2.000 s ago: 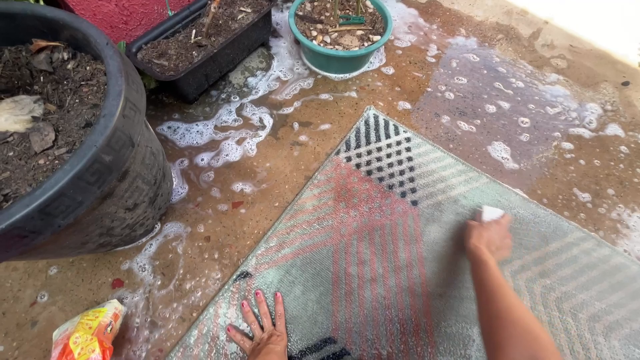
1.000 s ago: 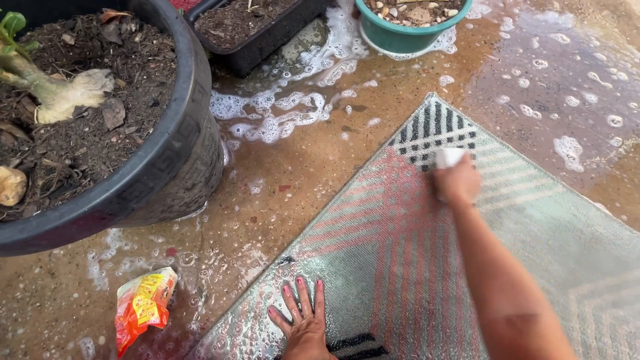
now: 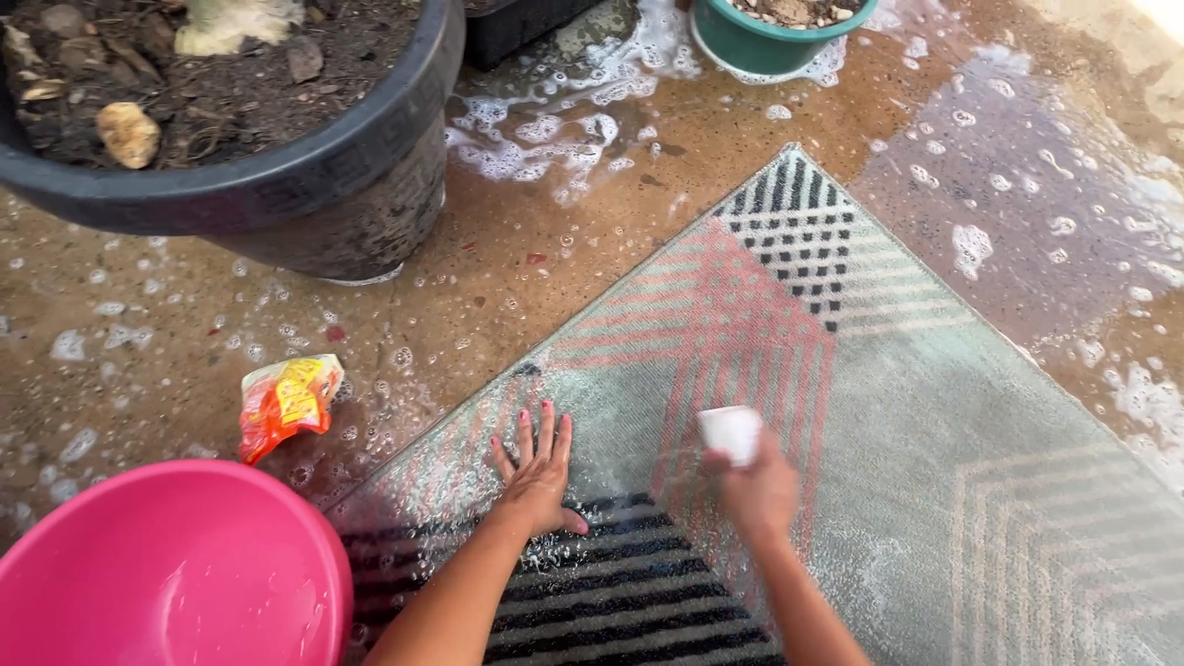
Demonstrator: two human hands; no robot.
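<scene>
A wet patterned rug (image 3: 906, 398) in grey-green, pink and black lies on the ground, one corner pointing away from me. My left hand (image 3: 536, 481) rests flat on it with fingers spread, at the top of a black-striped part, and holds nothing. To its right, my right hand (image 3: 760, 486) is blurred and grips a small white block (image 3: 731, 435) over the pink stripes; whether this is a brush or a sponge I cannot tell. White suds speckle the rug around my left hand.
A pink plastic basin (image 3: 185, 555) stands at the lower left, below a crumpled orange and yellow packet (image 3: 291, 398). A large dark plant pot (image 3: 351, 176), a black planter (image 3: 518, 28) and a green pot (image 3: 777, 42) stand beyond. Soapy water covers parts of the brown ground (image 3: 518, 268).
My right hand has moved from the black-checked corner of the rug back toward me, still with the white block. The view has shifted, and the pink basin now shows.
</scene>
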